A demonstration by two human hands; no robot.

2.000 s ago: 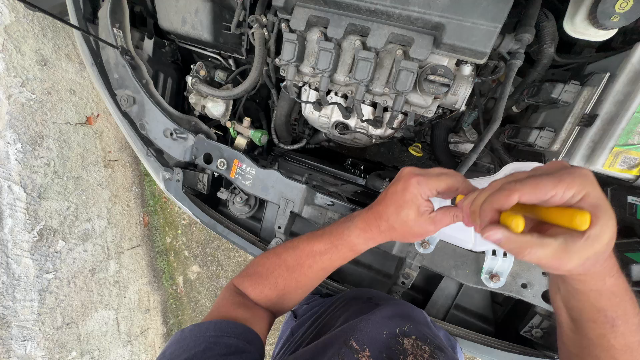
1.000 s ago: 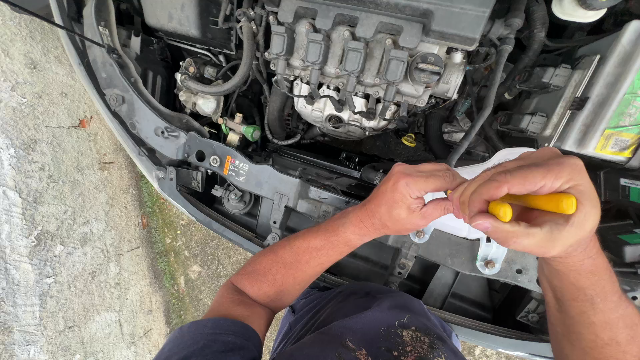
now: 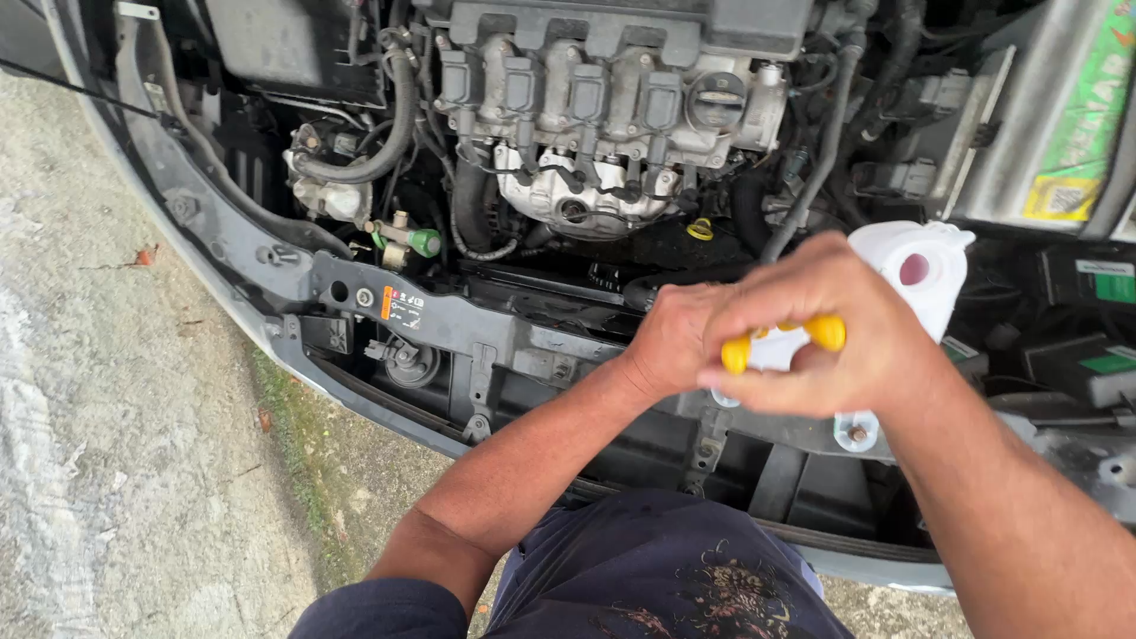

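Note:
My right hand (image 3: 825, 328) grips a tool by its two yellow handles (image 3: 830, 332), now spread apart; they look like pliers handles, and the jaws are hidden by my hands. Close against it on the left, my left hand (image 3: 679, 333) has its fingers curled; what lies inside them is hidden. Both hands are above the white plastic coolant reservoir (image 3: 945, 275), whose round neck stands uncapped at the right with pink inside. A metal bracket with a bolt (image 3: 857, 433) shows below my right hand.
The engine with its black oil filler cap (image 3: 715, 99) and yellow dipstick handle (image 3: 700, 229) lies beyond my hands. A battery (image 3: 1065, 115) stands at the upper right. The grey radiator support (image 3: 444, 311) crosses in front, with the bumper edge (image 3: 399, 426) nearer me.
The yellow handles, close together before, are spread apart in my right hand. The reservoir's open neck has come into sight beside that hand.

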